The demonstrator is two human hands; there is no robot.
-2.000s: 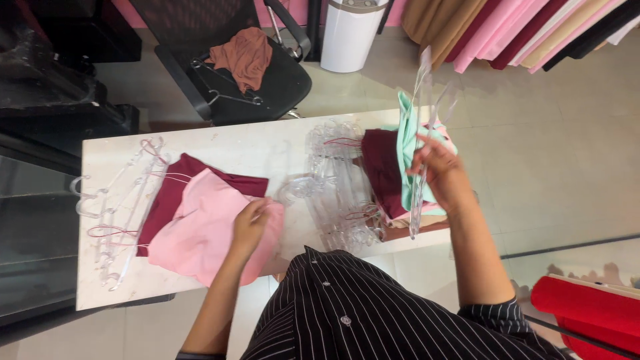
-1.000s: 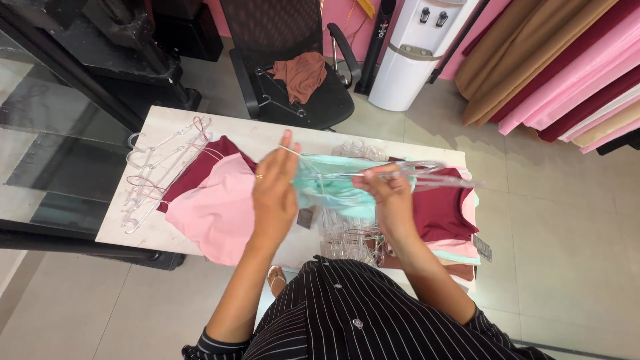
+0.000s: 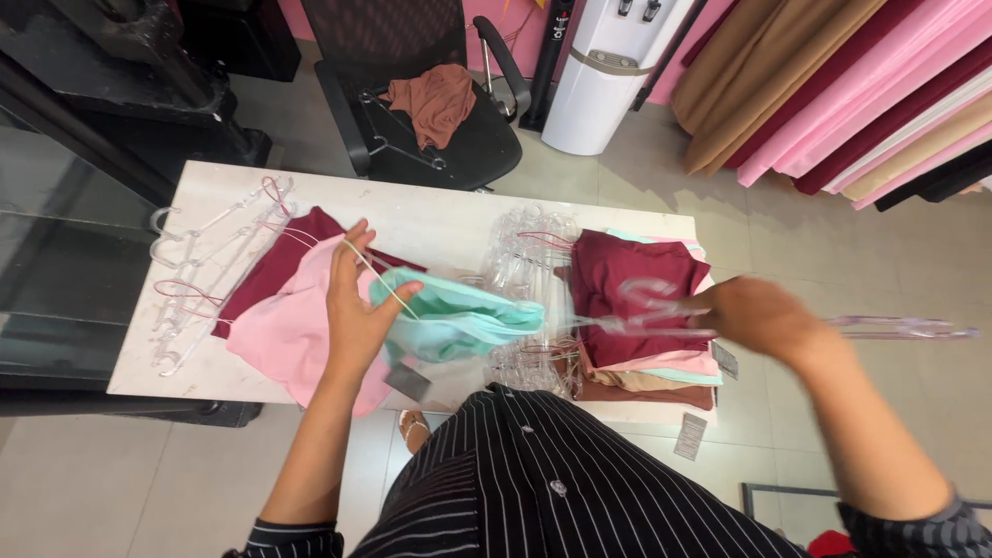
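My left hand holds a mint green garment by a thin strap stretched between its fingers; a grey tag hangs below the garment. My right hand, blurred, is closed on clear plastic hangers, whose hook ends reach left over a stack topped by a maroon garment. Beneath my left hand a pink garment lies over another maroon garment, with clear hangers at their left. More clear hangers lie grouped beside the stack.
A white table bears the garments. Behind it stands a black office chair with a brown garment and a hanger on the seat. A white water dispenser is beyond. Long garments hang at upper right; dark shelving stands left.
The mint garment was by my right hand at the right stack; it is now at my left hand, stretched from its strap. My right hand has moved right with the hangers since one second ago.
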